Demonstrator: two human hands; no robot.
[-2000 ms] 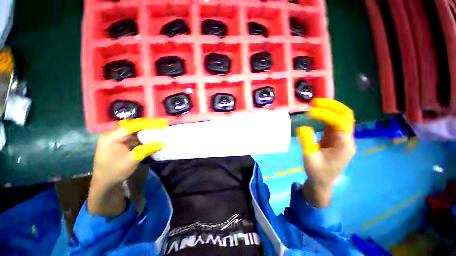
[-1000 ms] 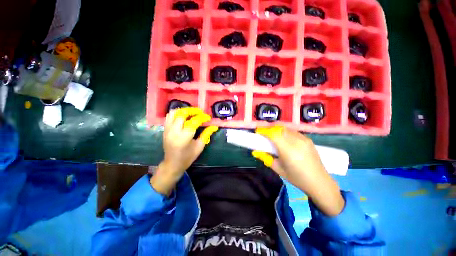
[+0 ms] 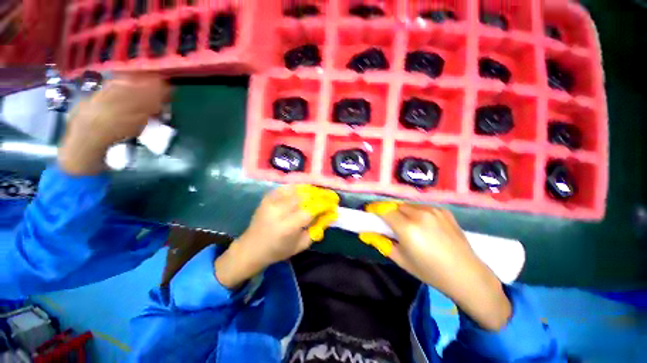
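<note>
A white folded wipe (image 3: 494,254) lies low in front of me at the bench's near edge, partly under my right hand. My left hand (image 3: 294,218), with yellow finger cots, pinches the wipe's narrow left end. My right hand (image 3: 418,237), also in yellow finger cots, grips the wipe farther right. The pink-red foam tray (image 3: 429,194) lies just beyond both hands. Black lens units (image 3: 350,162) sit one per pocket in it. The part of the wipe under my right palm is hidden.
Another person's blurred hand (image 3: 117,113) and blue sleeve reach in from the left, over small white squares (image 3: 156,136). A second red foam tray (image 3: 159,64) with black units lies at the upper left, against the first. The dark green bench (image 3: 213,205) shows between.
My left hand has closed on the wipe's left end. My right hand has moved from beside the wipe to grip it. The other person's hand and a second tray have come into view.
</note>
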